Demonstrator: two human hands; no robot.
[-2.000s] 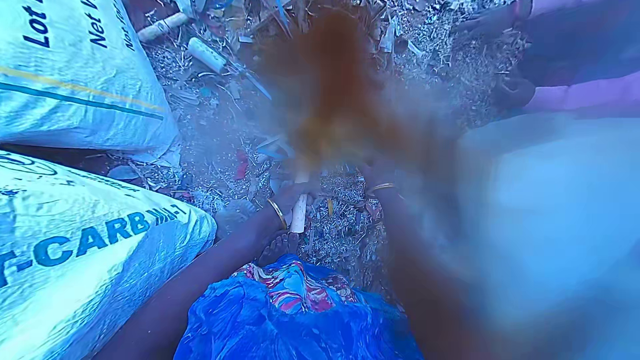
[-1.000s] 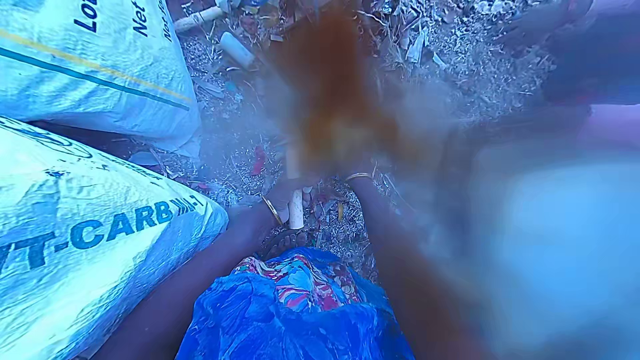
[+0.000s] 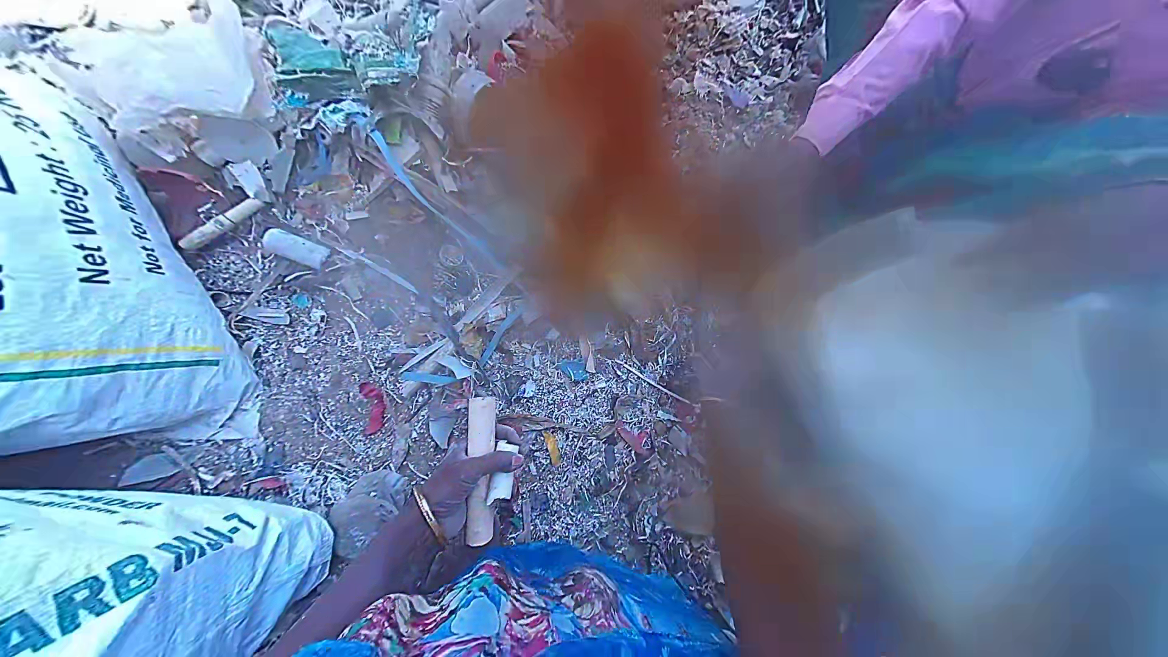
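Note:
My left hand [image 3: 463, 488], with a gold bangle at its wrist, is closed around a pale beige tube [image 3: 480, 471] that stands nearly upright in the view. The same hand holds a shorter white piece [image 3: 501, 474] against the tube under the thumb. Below the hand lies blue and patterned cloth [image 3: 538, 607] over my lap. My right hand cannot be made out; a brown and orange blur covers the right-centre of the view, where the right arm seems to run.
Two printed white woven sacks [image 3: 100, 274], [image 3: 155, 575] stand at the left. A white tube [image 3: 295, 248] and another pale tube [image 3: 222, 224] lie on littered ground. Plastic scraps [image 3: 338, 55] are heaped at the top. A person in a pink sleeve [image 3: 881, 78] is at the upper right.
Both hands were together at the tube before. Now the left holds it alone with a shorter white piece, and the right has moved away from it. The view has shifted, showing more of the scrap heap.

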